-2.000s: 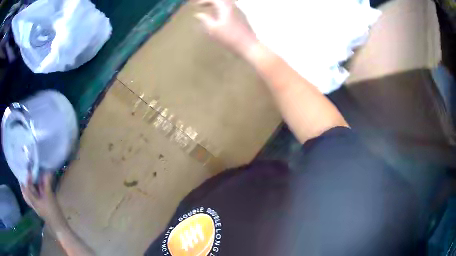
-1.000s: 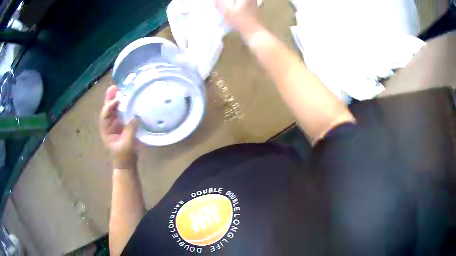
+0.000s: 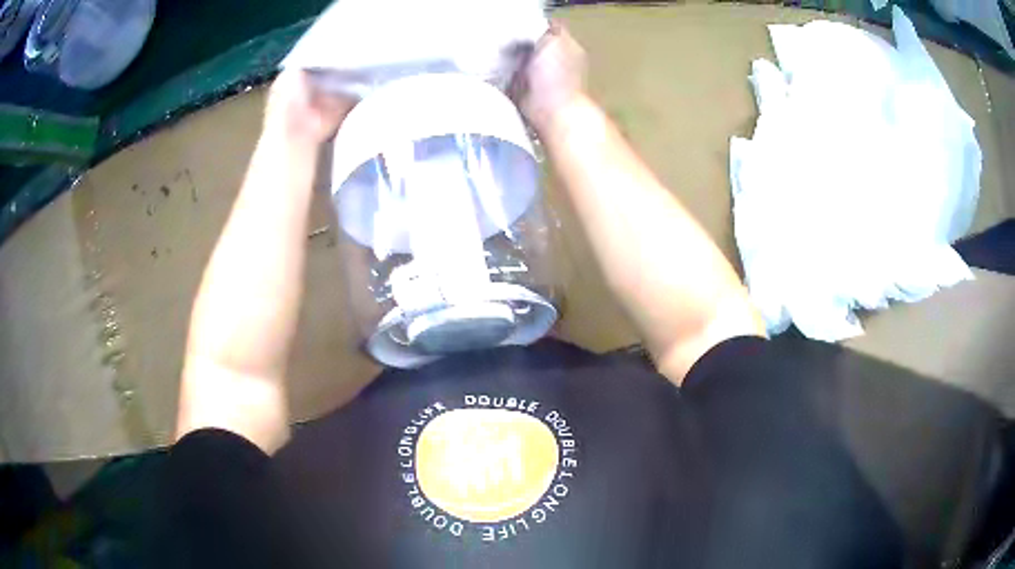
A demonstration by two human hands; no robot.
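Note:
A clear plastic unit (image 3: 445,222) with a white band at its far end and a white column inside lies in front of my chest, its round near end towards me. A thin white bag (image 3: 417,39) is at the far end of the unit, at the top of the view. My left hand (image 3: 312,106) holds the bag's left side. My right hand (image 3: 551,78) holds its right side. The fingers of both hands are partly hidden by the bag, and how far it covers the unit's far end is hard to tell.
A crumpled stack of white bags (image 3: 851,178) lies on the brown cardboard (image 3: 657,78) at the right. A green bar (image 3: 50,136) is at the left edge. Another clear unit (image 3: 100,39) is on the dark green belt (image 3: 212,28) at the upper left.
The unit has turned and moved in front of my chest. My left hand has gone from the unit to the bag. The bag, earlier in my right hand, now spans between both hands.

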